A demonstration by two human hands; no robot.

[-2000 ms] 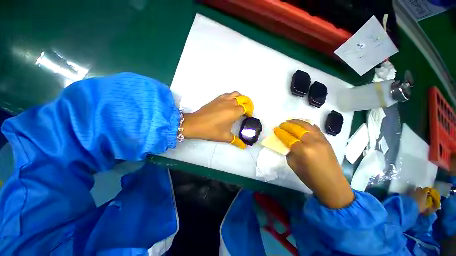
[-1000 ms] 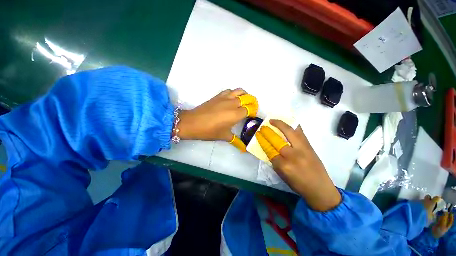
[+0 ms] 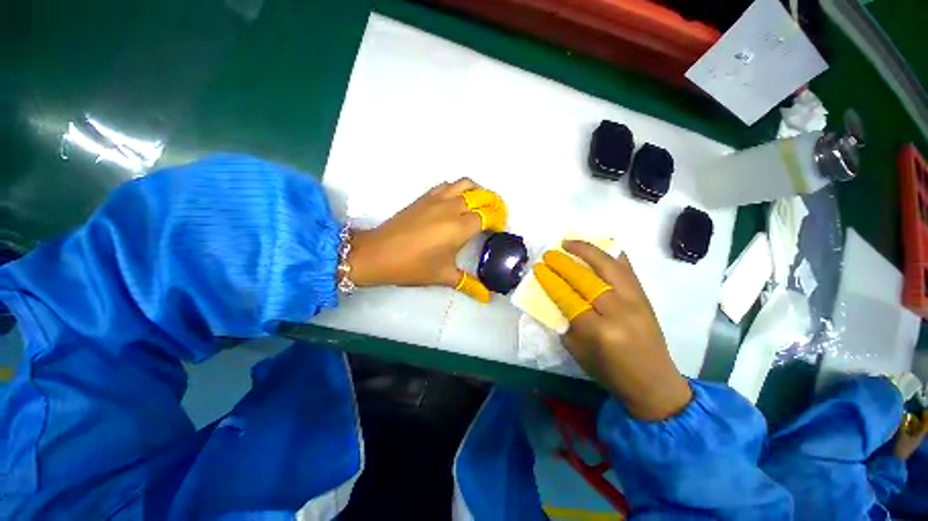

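Observation:
A black smartwatch body (image 3: 503, 263) lies glossy face up on the white foam sheet (image 3: 427, 112). My left hand (image 3: 422, 240), with yellow finger cots, holds it at its left side between thumb and fingers. My right hand (image 3: 609, 317), also in yellow cots, presses a pale yellow wiping pad (image 3: 539, 303) just right of the watch body. The pad's left edge is beside the watch's lower right side. Three more black watch bodies stand on the sheet to the right: one (image 3: 612, 150), a second beside it (image 3: 651, 171) and a third lower down (image 3: 692, 235).
A white wipe (image 3: 539, 344) lies by the bench edge. A dispenser bottle (image 3: 763, 171) lies in view at the right, with used wipes (image 3: 746, 277) below it. A paper card (image 3: 757, 61) is on the red tray (image 3: 611, 37). Another person's hand (image 3: 909, 432) shows at lower right.
The pad went from right of the watch body to over part of its face, and has now drawn back right, uncovering the face. My left hand keeps its hold. The view has shifted slightly.

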